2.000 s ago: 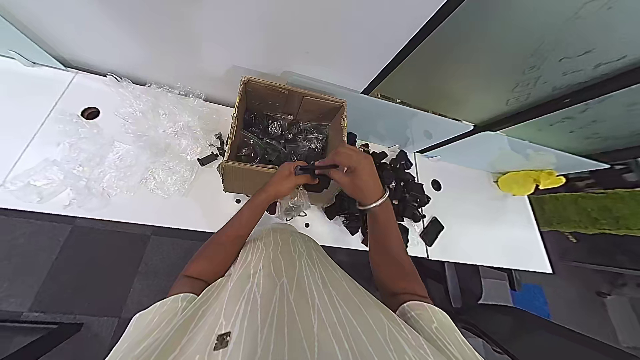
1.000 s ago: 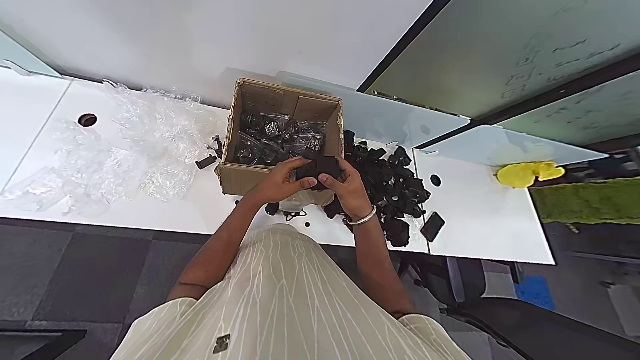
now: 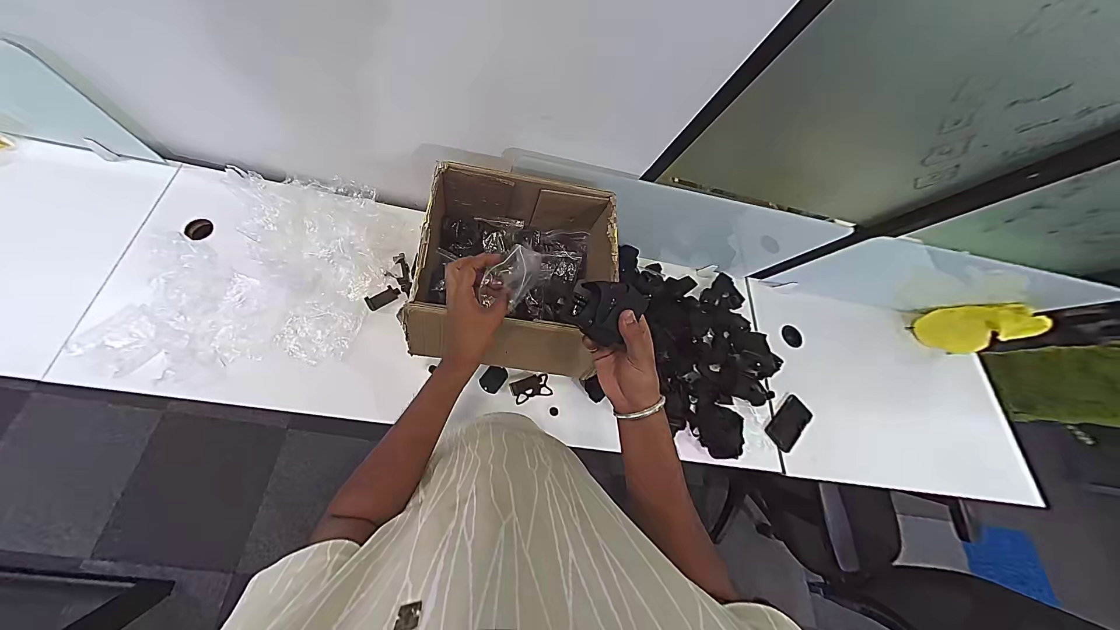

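My left hand holds a clear plastic bag over the front of an open cardboard box. Inside the box lie dark parts in clear bags. My right hand, with a bangle at the wrist, grips a black part at the box's front right corner; its exact kind is unclear. Right of the box spreads a heap of black parts. Left of the box is a pile of empty-looking clear plastic bags.
Small black pieces lie left of the box, others before it. A flat black phone-like object rests near the front edge. A yellow cloth-like item is at the far right. A wall and glass panels stand behind; an office chair is below right.
My hands, close together on a black part one second ago, have moved apart. My left hand has a clear bag raised over the box; my right hand keeps a black part.
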